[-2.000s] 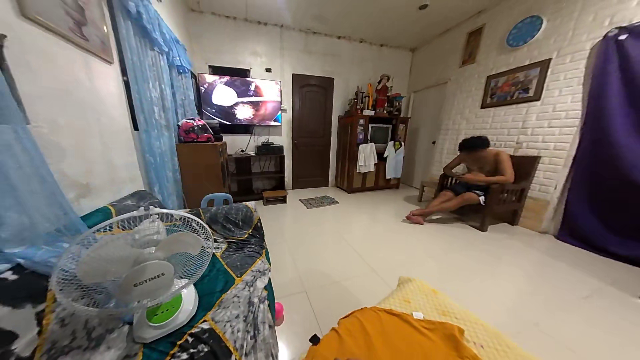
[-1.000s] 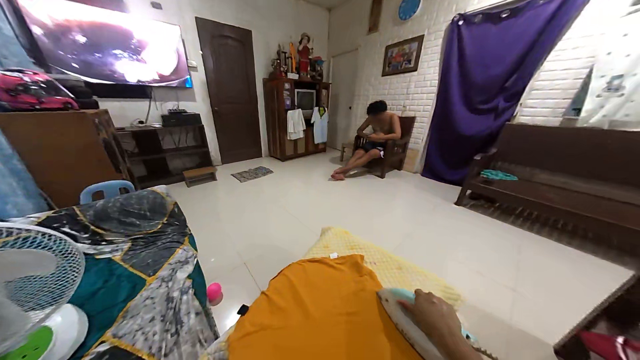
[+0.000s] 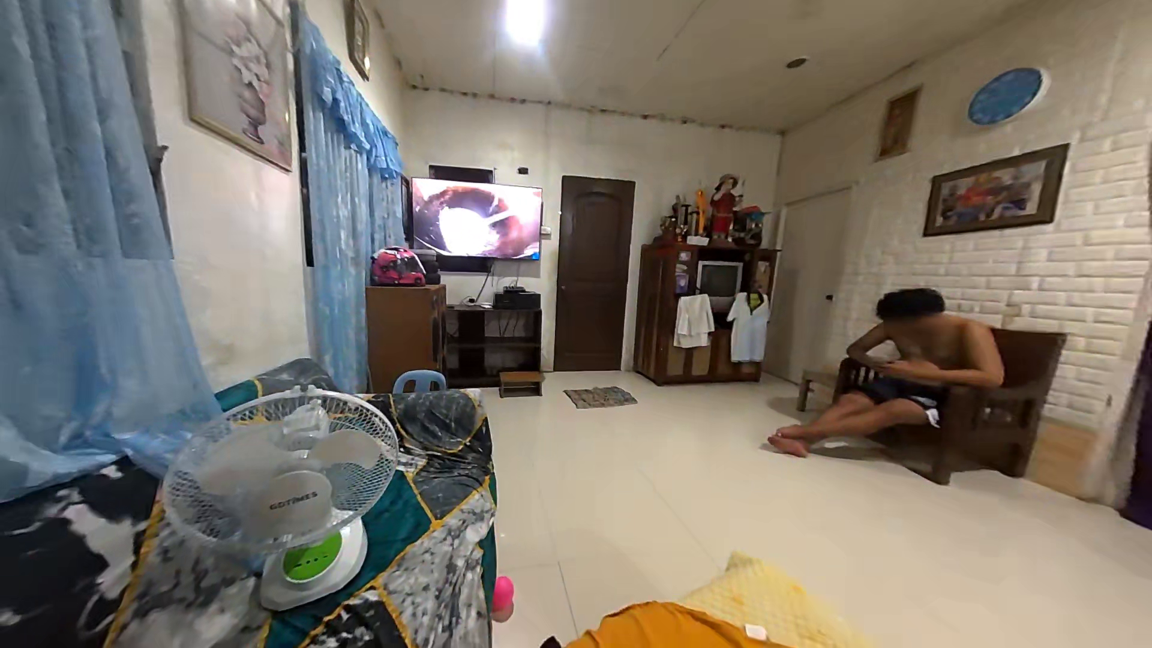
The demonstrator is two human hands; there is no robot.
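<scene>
Neither of my hands is in view. At the bottom edge, part of an orange cloth garment (image 3: 670,627) lies over a yellow quilted pad (image 3: 774,598); a small white tag shows on the garment. Whatever lies lower on the garment is cut off by the frame.
At left a white electric fan (image 3: 283,477) stands on a sofa with a patterned cover (image 3: 450,540). A pink object (image 3: 502,596) is beside the sofa. Further off are a blue plastic stool (image 3: 419,381), a floor mat (image 3: 600,397) and a person (image 3: 936,360) seated in a wooden armchair (image 3: 1035,378).
One second ago a hand rested on an iron at the right of the orange garment; neither shows now. The view has swung left and up, bringing the whole fan back into frame.
</scene>
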